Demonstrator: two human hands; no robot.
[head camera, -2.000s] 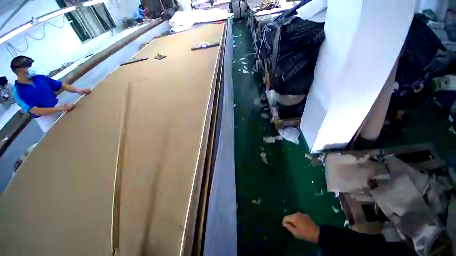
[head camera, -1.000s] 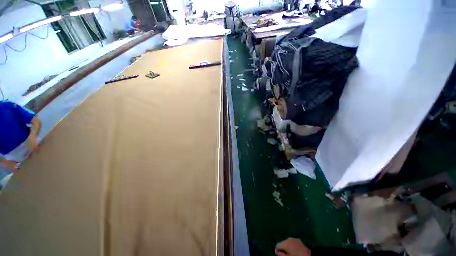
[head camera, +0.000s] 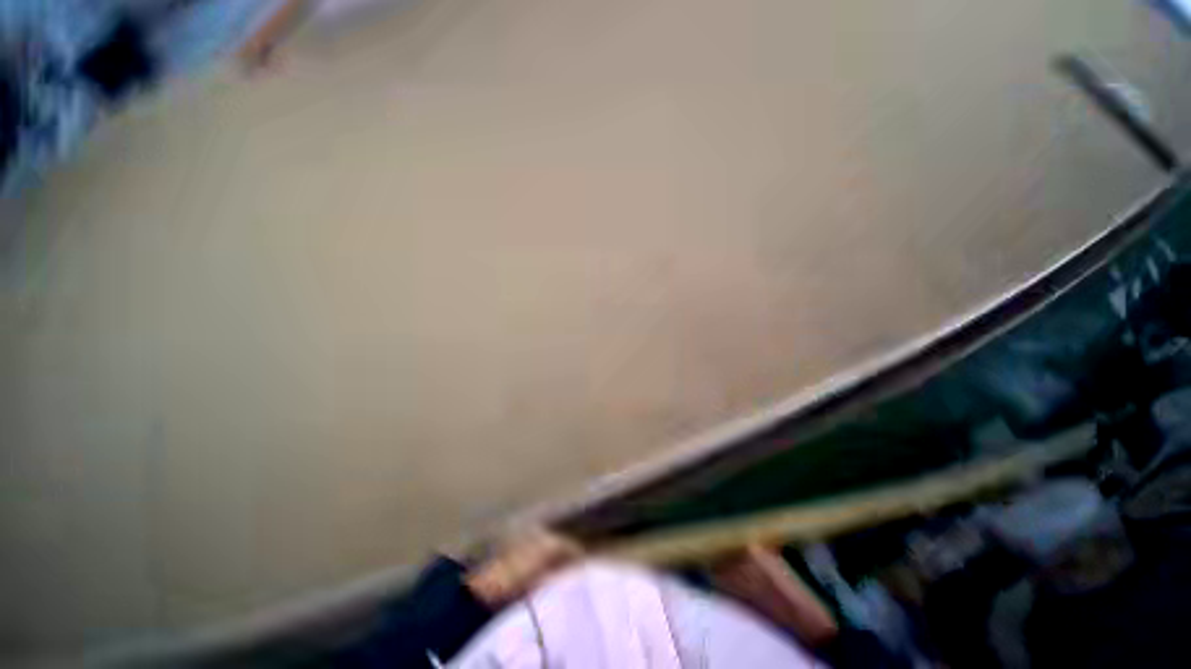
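The whole view is blurred. A wide tan fabric (head camera: 523, 261) covers the table up to its near edge. My left hand (head camera: 523, 562) is at that edge, low in the middle; its fingers are too blurred to tell whether they pinch the fabric. My right hand (head camera: 773, 588) is just to the right, closed around a long straight yellowish stick (head camera: 901, 505). The stick reaches out to the right beside the table, over the floor. Its left end is close to my left hand.
A dark weight bar (head camera: 1117, 111) lies on the fabric at the upper right. Part of another person's arm (head camera: 270, 33) shows at the far edge, upper left. Green floor (head camera: 810, 451) and blurred scraps lie to the right of the table.
The view has swung down and turned toward the table's side. My left hand has come into view, and the stick now shows in my right hand, which was over the aisle without it.
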